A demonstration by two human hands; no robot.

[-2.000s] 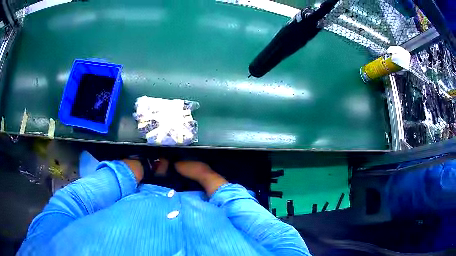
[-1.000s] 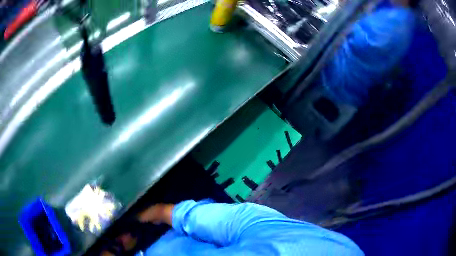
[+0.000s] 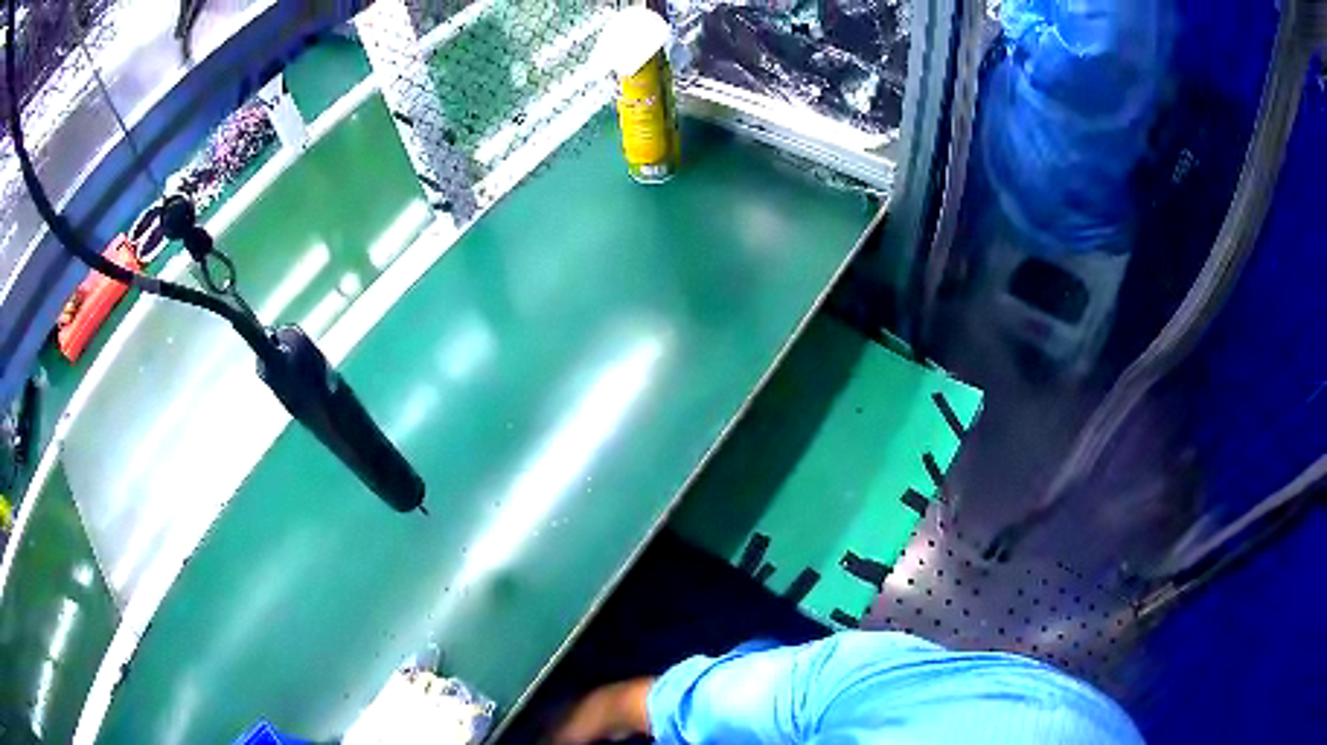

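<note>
A whitish crinkled bagged part [image 3: 419, 710] lies on the green bench near its front edge, at the bottom of the view and partly cut off. A black electric screwdriver [image 3: 342, 422] hangs on its cable over the bench, bit pointing down to the right. Only a sliver of the blue bin [image 3: 262, 735] shows at the bottom edge. My right hand [image 3: 597, 713] is low in the dark below the bench edge, blurred and mostly hidden; its fingers cannot be made out. My left hand is not in view.
A yellow spray can [image 3: 648, 124] with a white cap stands at the bench's far end. A green board with black tabs [image 3: 859, 466] is low, right of the bench edge. A person's blue sleeve [image 3: 1070, 131] is beyond the frame post. A red object [image 3: 96, 309] lies across the bench.
The view has swung to the right, so the bin and bagged part have moved to the bottom edge. My left hand has left the view. My right hand stays low by the bench edge.
</note>
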